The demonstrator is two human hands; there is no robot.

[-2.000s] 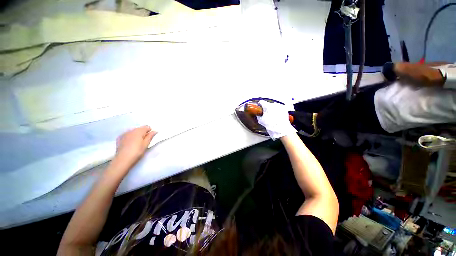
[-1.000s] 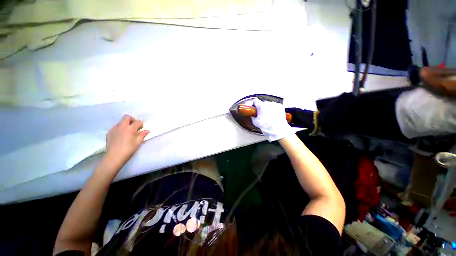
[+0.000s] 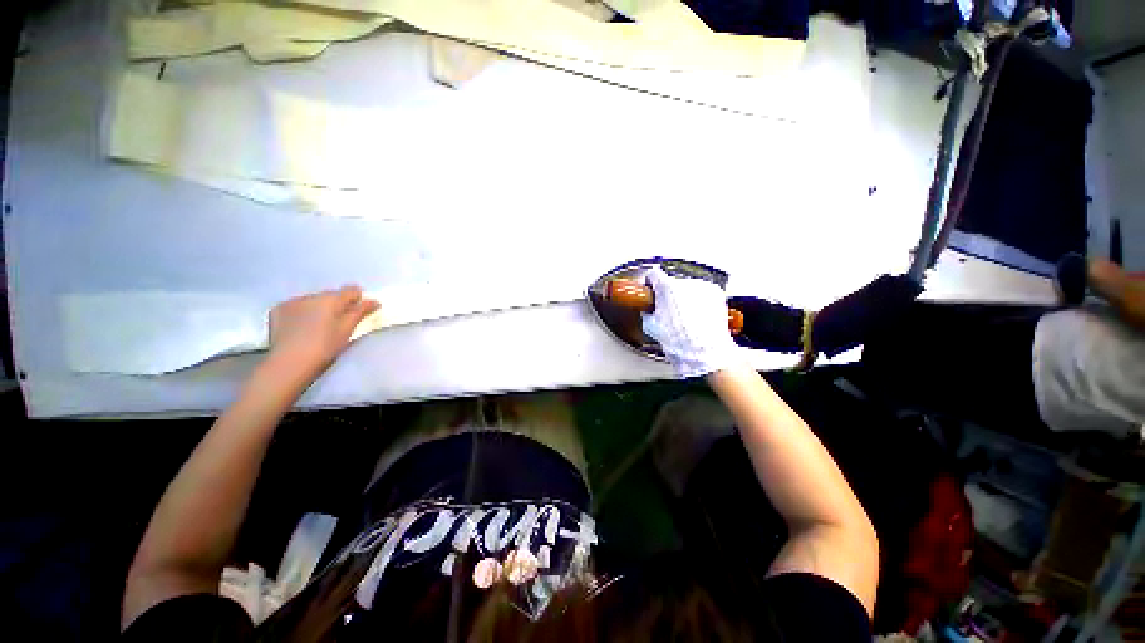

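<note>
A long pale cream fabric strip [image 3: 163, 329] lies along the near side of the white table, its left end flat beyond my left hand. My bare left hand [image 3: 317, 324] rests on the strip, fingertips together at its near edge; whether they pinch it is hard to tell. My right hand [image 3: 688, 324], in a white glove, grips the orange-brown handle of the steam iron [image 3: 624, 329]. The iron's dark pointed soleplate faces left and sits on the strip's line. The strip under the iron is hidden, and between hand and iron it nearly merges with the white table.
Cream-yellow cut strips [image 3: 283, 28] lie along the white table's [image 3: 502, 392] far side. The iron's black sleeved hose [image 3: 866, 314] runs right to grey hanging lines [image 3: 944, 170]. Dark navy cloth [image 3: 1030, 157] lies at the far right, near a person's white sleeve [image 3: 1090, 367]. Crumpled white pieces [image 3: 283, 565] are low left.
The view has shifted, showing more of the table's left end and the strip's left end. My left hand's fingers lie flatter than a second ago. The iron stays in my right hand, pointing left.
</note>
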